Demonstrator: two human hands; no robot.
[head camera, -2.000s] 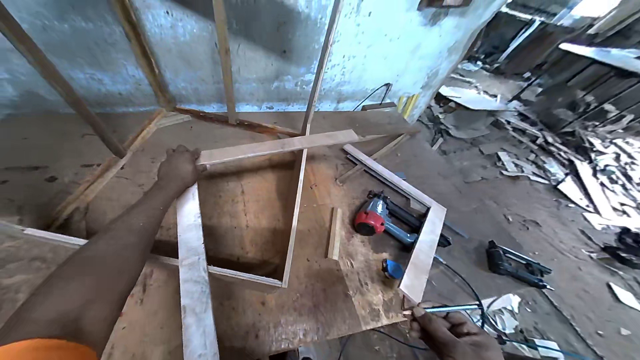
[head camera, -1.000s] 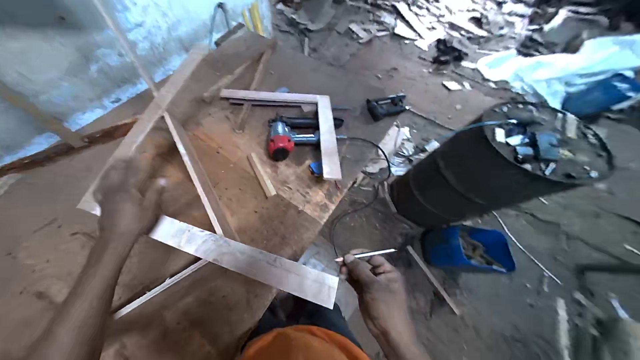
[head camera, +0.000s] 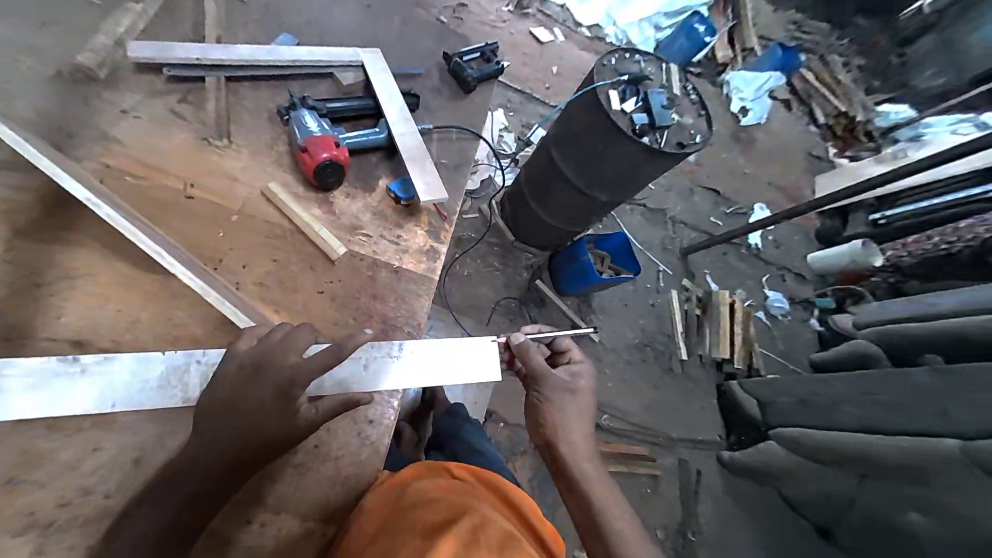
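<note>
A pale wooden board (head camera: 442, 363) lies across the plywood tabletop (head camera: 325, 480), its right end past the table edge. My left hand (head camera: 271, 380) rests on the board with fingers spread. My right hand (head camera: 554, 372) holds a pencil (head camera: 570, 333), its tip at the upper corner of the board's end. Farther back lie a red and grey pneumatic nail gun (head camera: 322, 147), a small blue object (head camera: 401, 190) that looks like a tape measure, a short wood strip (head camera: 304, 221) and an L-shaped pair of joined slats (head camera: 403, 124).
A dark metal drum (head camera: 566, 170) with small items on top stands beyond the table edge, beside a blue bin (head camera: 593, 263) of scraps. A black nailer (head camera: 474, 66) lies at the table's far corner. An air hose (head camera: 488, 225) hangs by the edge. Rolled upholstery-like pieces (head camera: 891, 395) lie right.
The view has swung to the right and down. My left hand has moved along the board towards its end, and my right hand has brought the pencil tip to the board's end.
</note>
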